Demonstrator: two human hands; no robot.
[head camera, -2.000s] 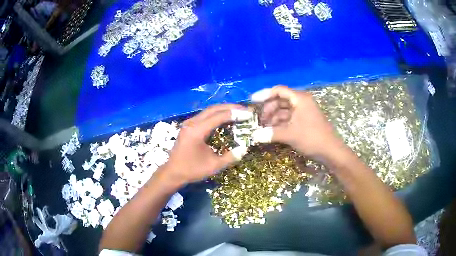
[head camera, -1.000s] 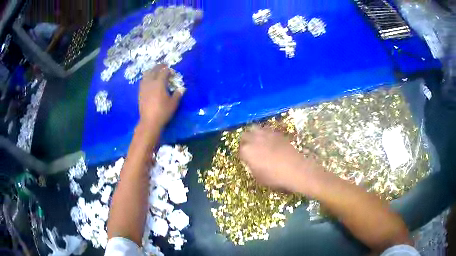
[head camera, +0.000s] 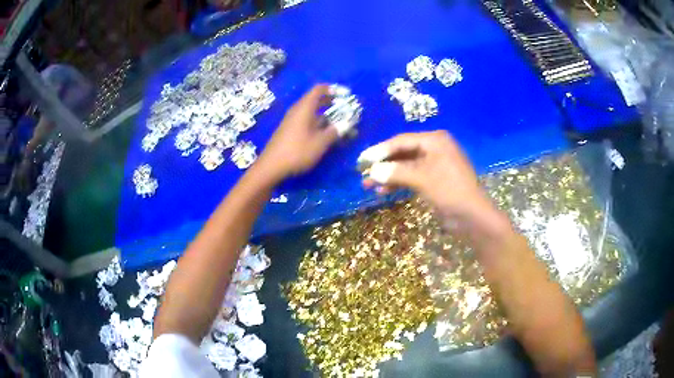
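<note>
My left hand (head camera: 301, 136) is over the blue sheet and holds a greyish-white fitted housing (head camera: 343, 111) between thumb and fingers. My right hand (head camera: 423, 171) is just right of it, above the near edge of the blue sheet, with pale covers on thumb and fingertip. The fingertips are pinched together, with a tiny bit of brass showing between them. A heap of brass pieces (head camera: 362, 288) lies below the right hand. White plastic housings (head camera: 250, 310) lie loose at the lower left, partly hidden by my left forearm.
The blue sheet (head camera: 332, 44) bears a large group of fitted housings (head camera: 214, 103) at left and a few more (head camera: 421, 107) at right. A clear bag of brass pieces (head camera: 565, 247) lies at right. Metal strips (head camera: 550, 52) lie at the far right. A person (head camera: 66, 88) is at the far left.
My left hand has moved right from the large housing group, now with a housing in it; one more housing lies at that group. My right hand has risen from the brass heap.
</note>
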